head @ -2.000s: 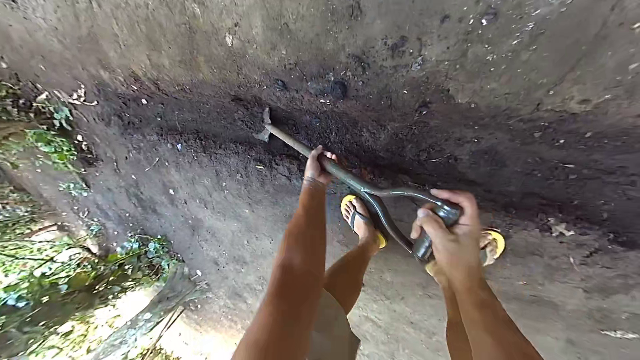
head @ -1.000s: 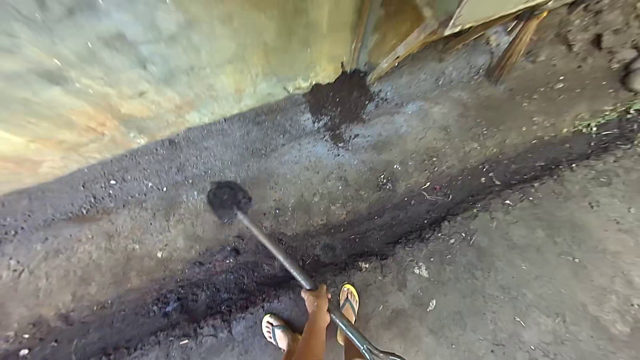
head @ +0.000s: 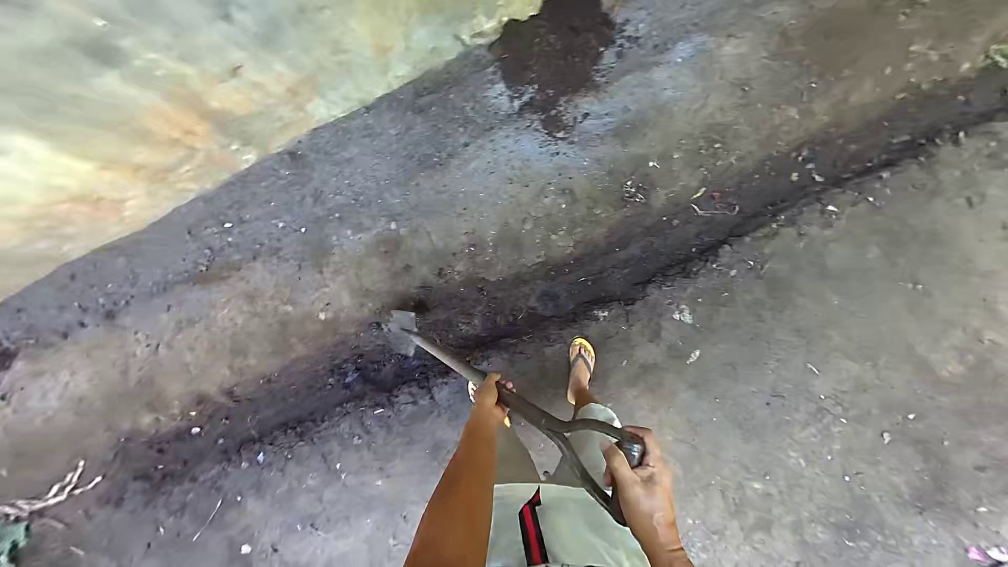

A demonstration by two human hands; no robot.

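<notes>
My left hand (head: 491, 394) is closed around the shaft of a metal shovel (head: 449, 358). At the shovel's upper end my right hand (head: 642, 476) grips the crossbar of its Y-shaped handle. The shovel's blade (head: 403, 331) points up and left, at the edge of a dark, shallow trench (head: 543, 295) in the soil. Its face looks grey and carries no visible heap of soil; whether the tip is in the ground cannot be told.
A heap of dark soil (head: 555, 51) lies beside a pale, stained wall (head: 197, 87) at the top. My sandalled foot (head: 581, 364) stands just below the trench, the other partly behind my left hand. Twigs (head: 55, 496) lie at the lower left.
One second ago the blade held dark soil over the ground nearer the wall; now it is bare, back at the trench and closer to my feet. My right hand has come back into view.
</notes>
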